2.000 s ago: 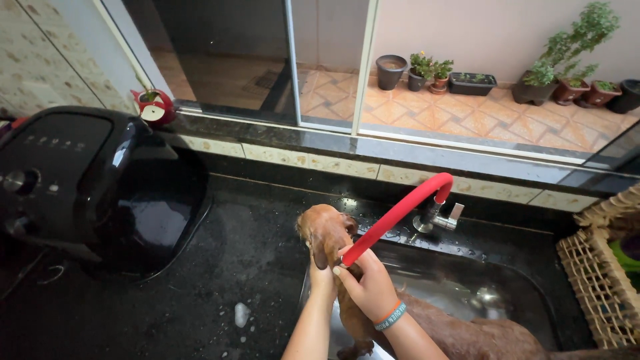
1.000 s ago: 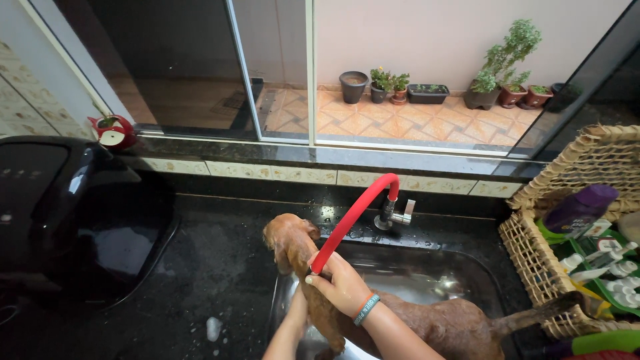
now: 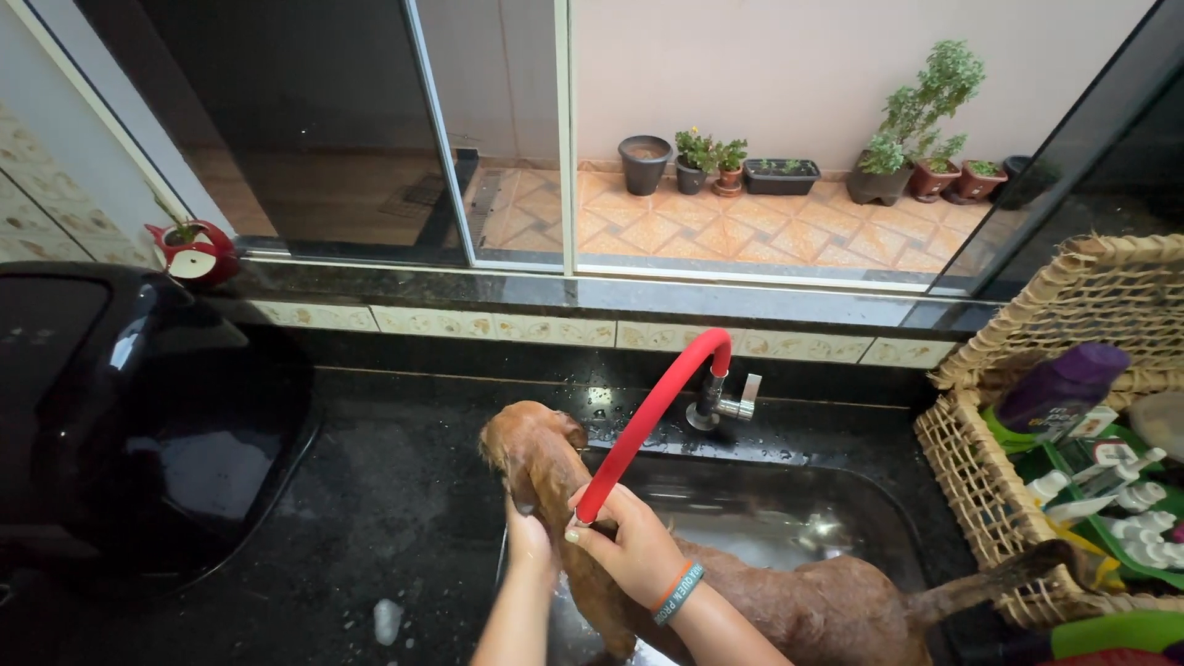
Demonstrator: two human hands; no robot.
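A wet brown dog [image 3: 805,601] stands in the stainless steel sink [image 3: 740,499], its head turned toward the window. My right hand [image 3: 629,541], with wristbands at the wrist, grips the end of the red flexible faucet spout [image 3: 647,416] against the dog's neck. Under the dog's neck and chest, my left hand [image 3: 530,546] rests against its fur; its fingers are partly hidden by the dog. The spout arches from a chrome faucet [image 3: 721,407] behind the sink. Water flow at the spout's end cannot be made out.
A black air fryer [image 3: 157,425] occupies the left of the black stone counter [image 3: 370,490]. At the right, an open woven basket [image 3: 962,481] holds a purple bottle [image 3: 1064,388] and several small bottles. A red planter [image 3: 197,254] sits by the window. Foam [image 3: 387,620] lies on the counter.
The view has shifted right, bringing the basket into sight. My right hand keeps hold of the red spout at the dog's neck, and my left hand stays under the neck.
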